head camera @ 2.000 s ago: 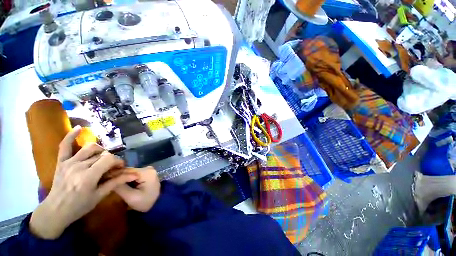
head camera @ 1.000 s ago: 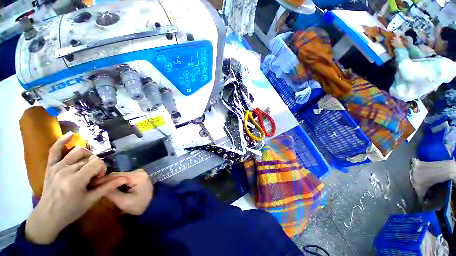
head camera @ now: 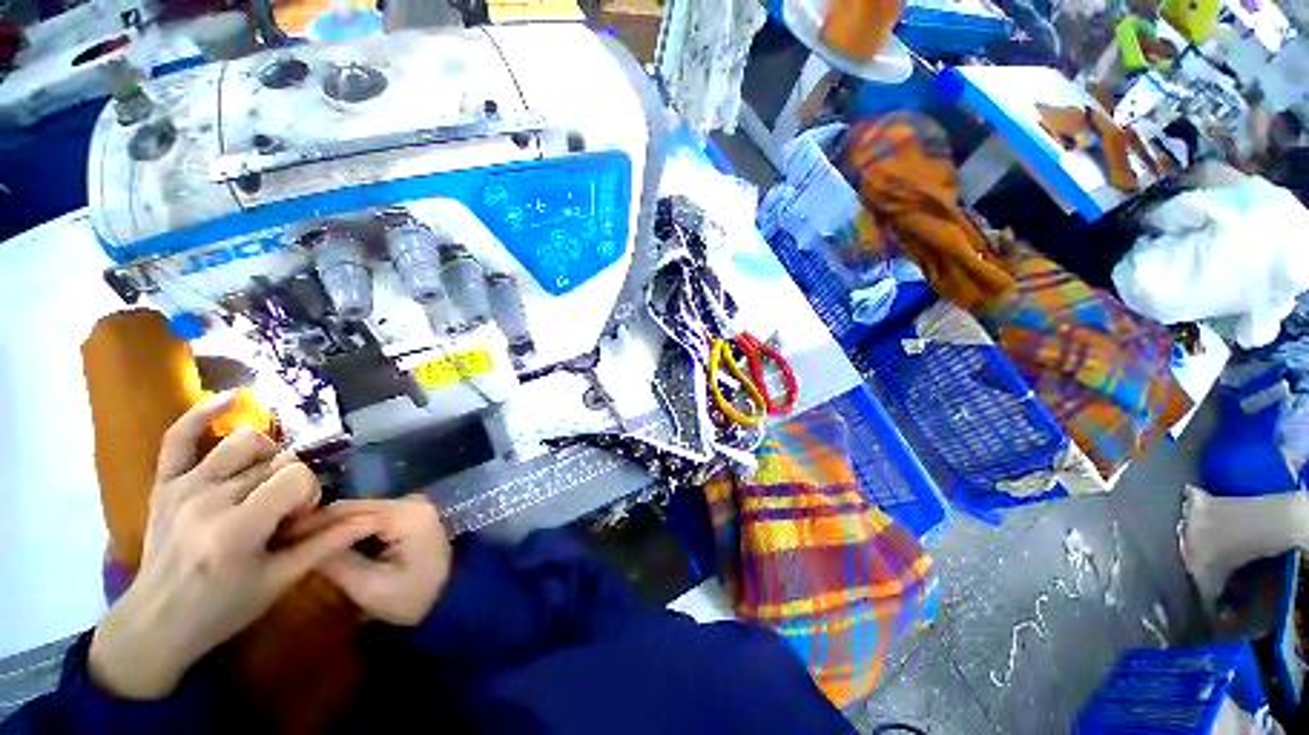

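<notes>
A rust-orange garment panel [head camera: 137, 417] lies on the white table left of the needle area and runs under my hands down toward my lap. My left hand [head camera: 216, 553] rests on the panel with bent fingers near the lit needle area [head camera: 294, 395]. My right hand [head camera: 395, 553] is beside it, thumb and finger pinched together at the cloth edge by the left fingers. The fingertips partly hide the edge. The white overlock machine [head camera: 373, 158] with a blue panel stands just beyond my hands.
Snips with red and yellow handles [head camera: 751, 381] lie by tangled cords right of the machine. Plaid fabric [head camera: 818, 560] hangs at the table's right side. Blue crates [head camera: 962, 395] stand on the right with more plaid and brown cloth. A person in white [head camera: 1220, 259] sits at the far right.
The camera view has shifted slightly. The hands and the panel keep nearly the same place at the machine. The person at the far right has leaned and moved an arm.
</notes>
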